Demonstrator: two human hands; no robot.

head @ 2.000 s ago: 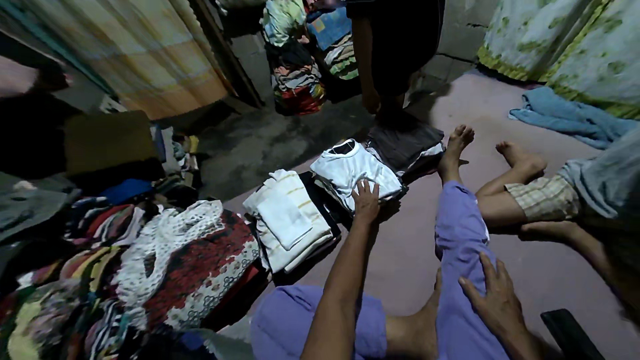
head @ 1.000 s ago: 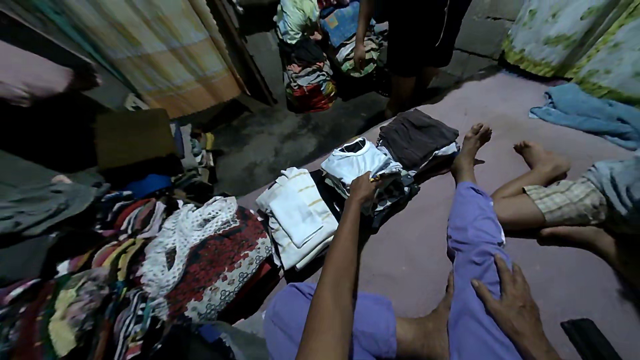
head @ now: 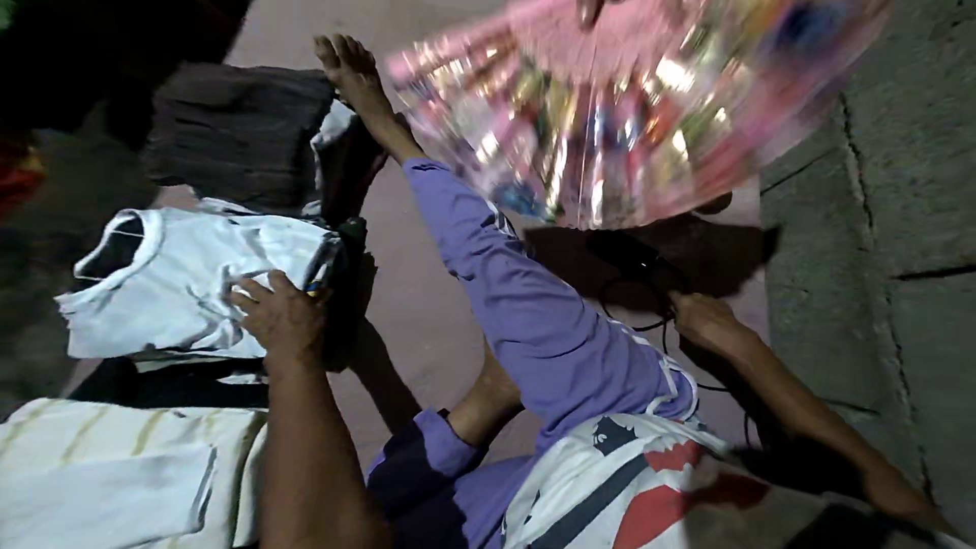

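My left hand [head: 284, 314] lies with spread fingers on a white shirt [head: 183, 267], folded on top of a pile of clothes. Behind that shirt is a stack topped by dark folded cloth [head: 236, 133]; nearer stands a pile of cream striped cloth [head: 137, 423] with a white folded piece [head: 107, 492] on it. On the right, my right hand [head: 705, 316] is down by a thin black cable [head: 610, 301] and a dark object [head: 621, 248] in shadow. Whether its fingers grip the cable is unclear.
A pink, shiny folding fan [head: 587, 130], blurred, is held at the top by another person's fingers [head: 589, 11]. My legs in purple trousers [head: 526, 305] stretch across the pink surface. A grey block wall or floor with cracks [head: 869, 252] lies along the right.
The view has swung strongly to the right and downward. The pink fan has come into view. My right hand has left my purple-clad leg and is now beside the cable.
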